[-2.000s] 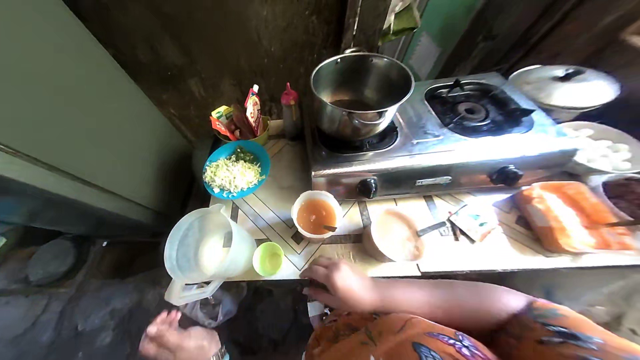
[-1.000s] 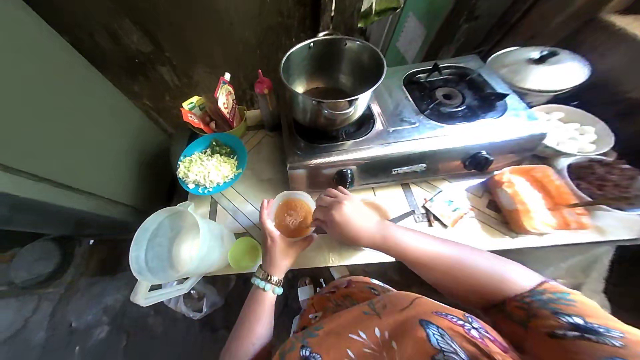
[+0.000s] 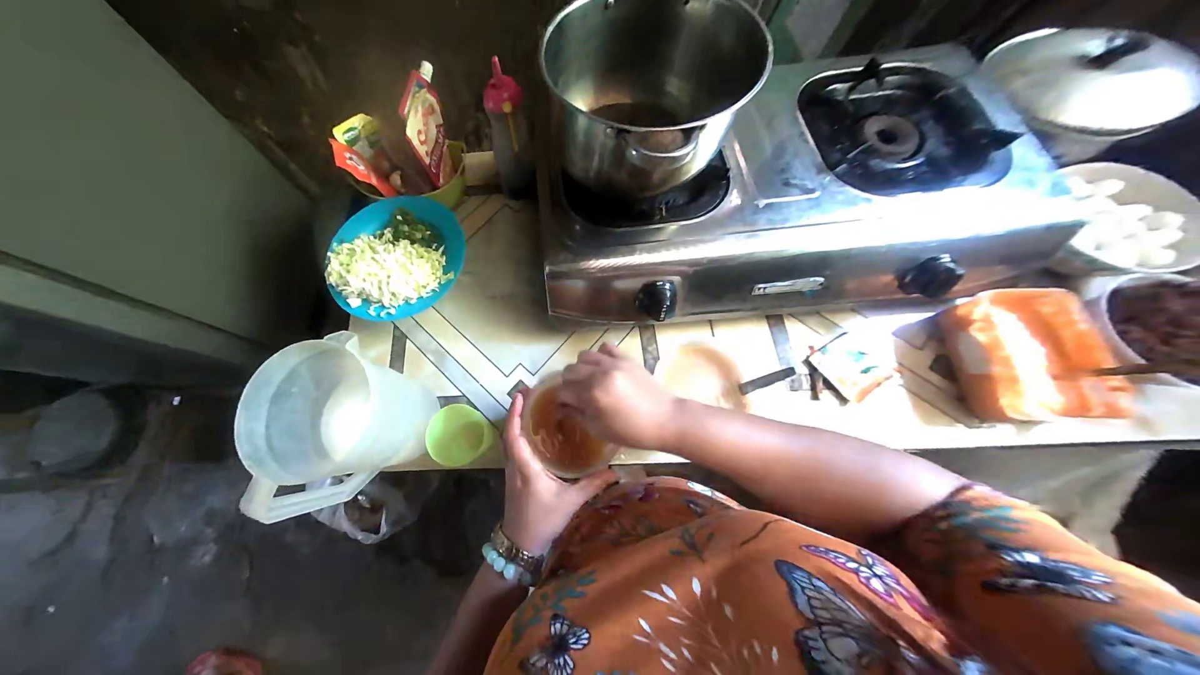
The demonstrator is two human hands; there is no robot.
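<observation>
My left hand (image 3: 548, 492), with a watch and a beaded bracelet at its wrist, holds a small bowl of orange-brown liquid (image 3: 561, 436) by its side near the counter's front edge. Over the bowl's right side, my right hand (image 3: 619, 398) has its fingers bunched together; whether they grip a utensil is hidden. Left of the bowl stand a lime-green cup (image 3: 459, 435) and a translucent plastic pitcher (image 3: 319, 412). A blue bowl of chopped cabbage (image 3: 394, 258) sits behind them. Right of my right hand is a round, pale bowl (image 3: 703, 375), partly washed out by glare.
A steel pot (image 3: 656, 103) stands on the left burner of a two-burner gas stove (image 3: 825, 239). To the right are a packet (image 3: 853, 364), an orange-and-white food package (image 3: 1036, 356), a plate of white pieces (image 3: 1130, 225), a bowl of dark food (image 3: 1158, 319) and a lidded pot (image 3: 1092, 80).
Two seconds ago my left hand was below the pitcher and my right at the counter edge, both off the bowl. My left hand has since taken hold of it, and my right has moved over it.
</observation>
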